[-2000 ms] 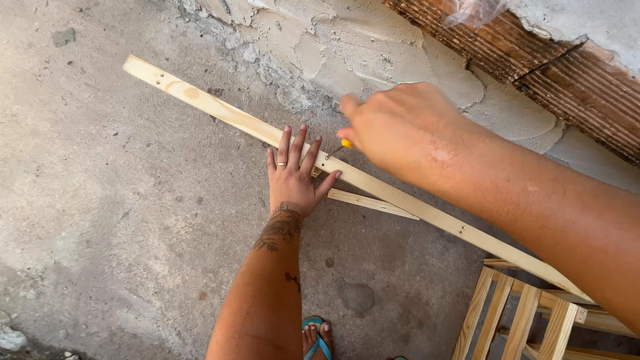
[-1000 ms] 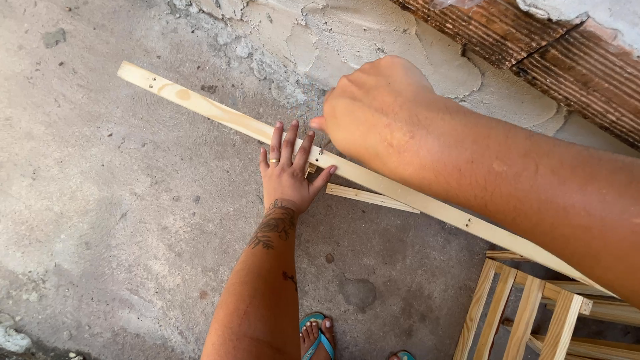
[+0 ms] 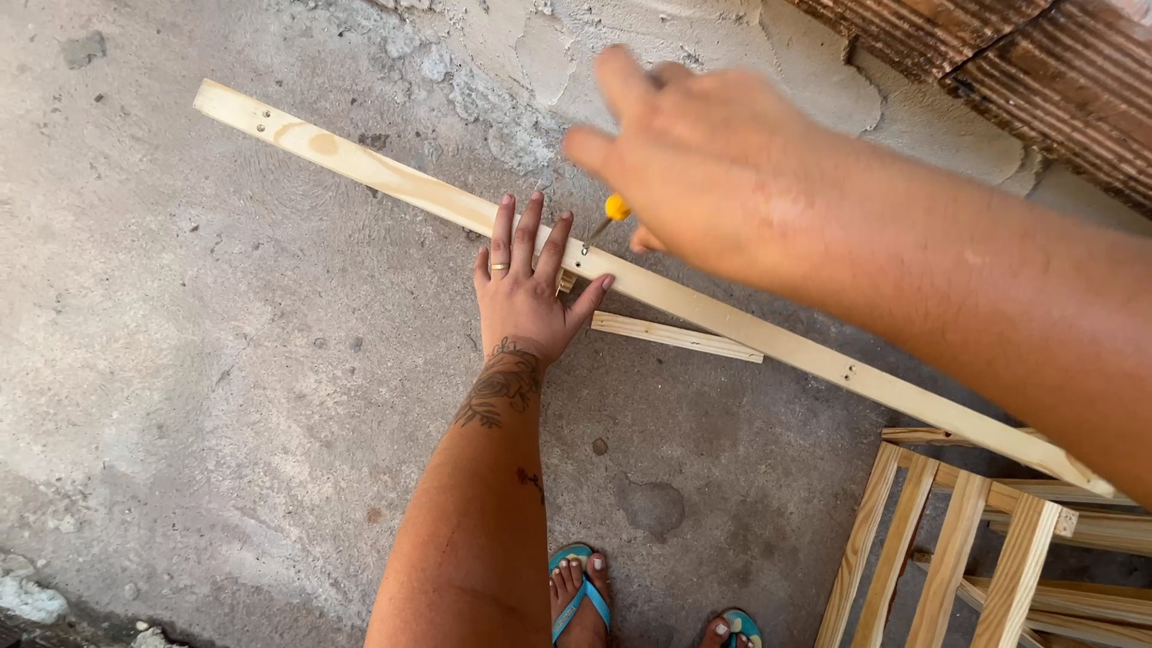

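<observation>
My left hand (image 3: 531, 288) lies spread over a long pale wooden slat (image 3: 711, 310), pressing on it near its middle. Just right of the fingers, the thin shaft of a screwdriver with a yellow handle (image 3: 616, 207) meets a screw (image 3: 584, 250) in the slat. My right hand (image 3: 693, 153) is above the handle, index finger and thumb extended and blurred; its palm side is hidden, so its hold on the handle cannot be made out. A small wood block (image 3: 566, 281) shows under the slat beside my left thumb. Further screw holes mark the slat.
A short wooden strip (image 3: 679, 337) lies on the concrete floor (image 3: 225, 378) below the slat. At the lower right stands a slatted wooden frame (image 3: 949, 549), which the slat's far end overlaps. A rough plastered wall (image 3: 720, 36) with exposed brick (image 3: 1044, 81) borders the top. My sandalled feet are at the bottom.
My right hand has gone from closed fingers to extended index finger and thumb, and the yellow handle, hidden one second ago, shows again. My left hand stays on the slat.
</observation>
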